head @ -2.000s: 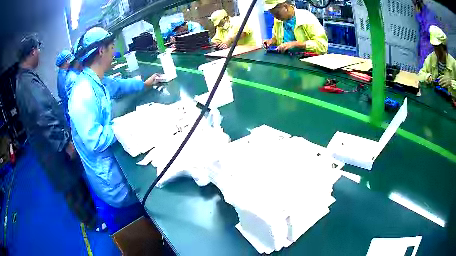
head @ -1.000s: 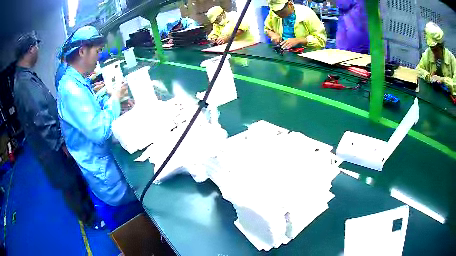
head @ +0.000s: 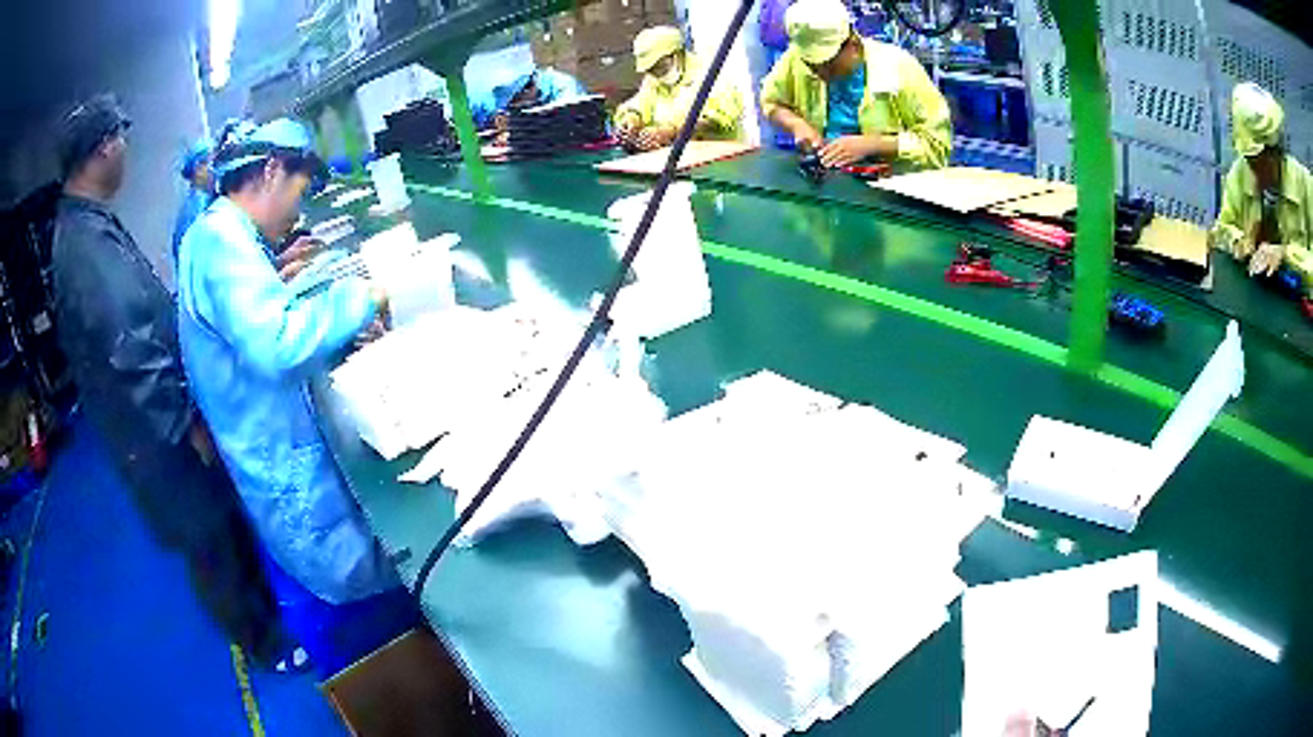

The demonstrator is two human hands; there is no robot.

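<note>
A white card insert with a square hole stands raised at the bottom right, cut off by the lower edge. A small pinkish, blurred patch shows low on it. It may be fingers, but I cannot tell which hand. No other part of my left hand or my right hand shows. A large uneven stack of flat white insert blanks lies left of the insert. A white box stands open beyond the insert, its tall lid tilted up at its right side.
Another open white box stands behind the stack. A dark cable hangs across the view. A green post rises beyond the bench. A worker in blue stands at the left. Workers in yellow sit across, near red leads and a blue unit.
The insert has risen into view at the bottom right and moved slightly left. The open box appears farther right and lower. The worker in blue has brought their hands down near a white box.
</note>
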